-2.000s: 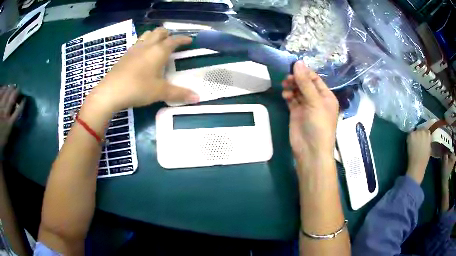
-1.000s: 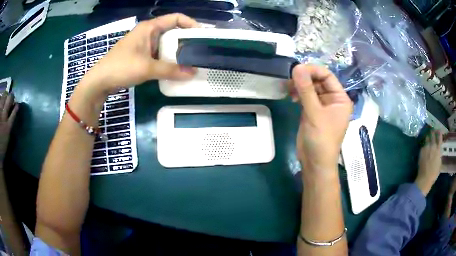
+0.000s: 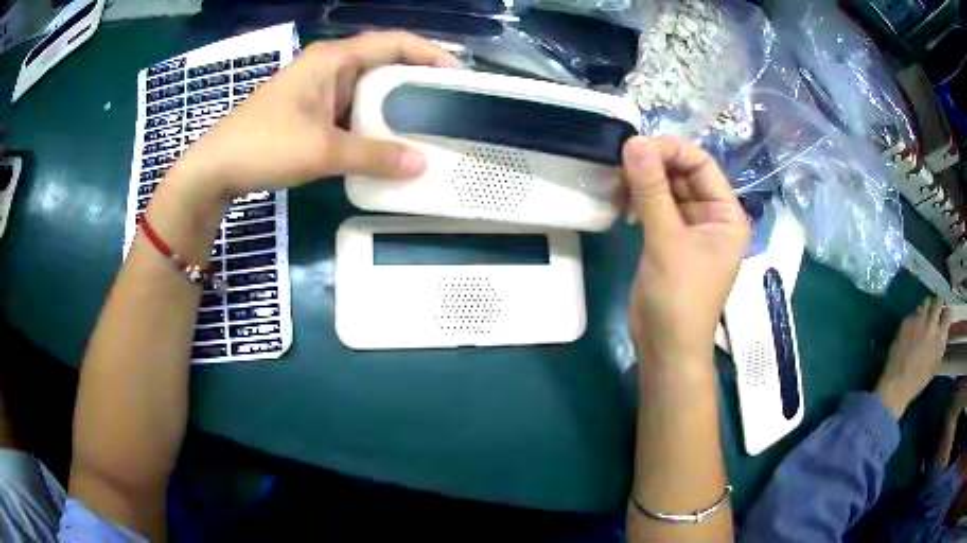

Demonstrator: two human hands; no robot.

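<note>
A white front housing [image 3: 392,189] is held up above the bench, with its round patch of pinholes below the slot. A glossy dark window lens [image 3: 498,119] lies over the housing's slot and covers it. My left hand [image 3: 308,117] grips the housing's left end, thumb on its front face. My right hand [image 3: 679,212] is at the right end, thumb and finger pinching at the lens end and housing edge. A second white housing [image 3: 392,308] lies flat just below, its slot open and showing green bench.
A label sheet [image 3: 255,308] lies left. A housing with dark window [image 3: 753,392] lies at right. A clear bag of small off-white parts [image 3: 695,64], crumpled clear plastic [image 3: 854,212] and dark strips [image 3: 414,21] lie along the far side. A neighbour's hand [image 3: 917,350] is at far right.
My left hand has picked up the upper housing and raised it. My right hand has brought the lens from beside the bag onto the slot; it was tilted over the housing one second ago.
</note>
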